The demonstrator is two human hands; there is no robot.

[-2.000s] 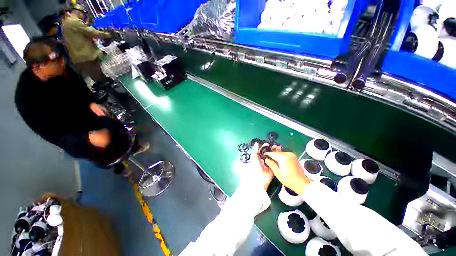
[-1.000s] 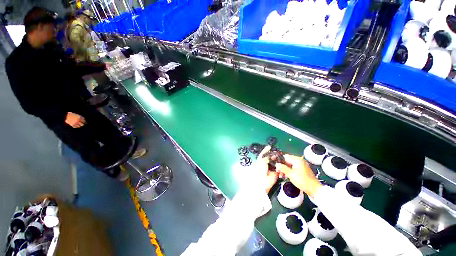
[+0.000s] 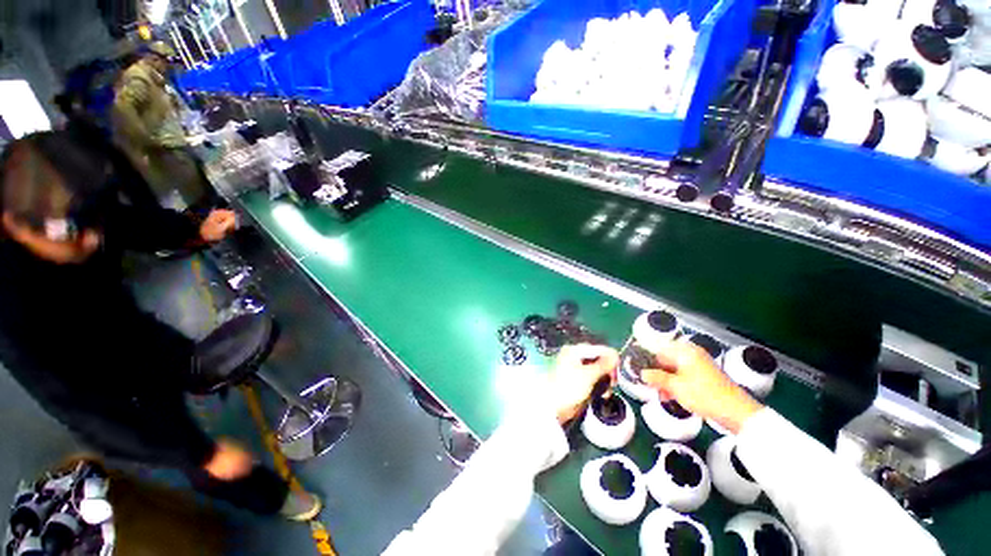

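White housings (image 3: 613, 489) with dark round centres stand grouped on the green bench. My right hand (image 3: 695, 380) is at a housing in the back left of the group, its fingertips on a black ring (image 3: 641, 363) at that housing's opening. How far the ring sits inside is hidden. My left hand (image 3: 578, 382) is just left of it, fingers bent together above the nearest housing; a dark spot shows at its fingertips, too blurred to name. Loose black rings (image 3: 513, 354) lie in a pile behind and left of my left hand.
A screw feeder (image 3: 913, 418) stands at the right. Blue bins (image 3: 609, 122) with white parts are behind the dark green strip (image 3: 543, 223). A black device (image 3: 350, 187) is farther left. A person (image 3: 87, 315) is left, by a stool (image 3: 234, 350).
My hands have moved apart from the black part they held together; my right hand is now over a housing. The person at the left has bent down and come nearer. The view has shifted.
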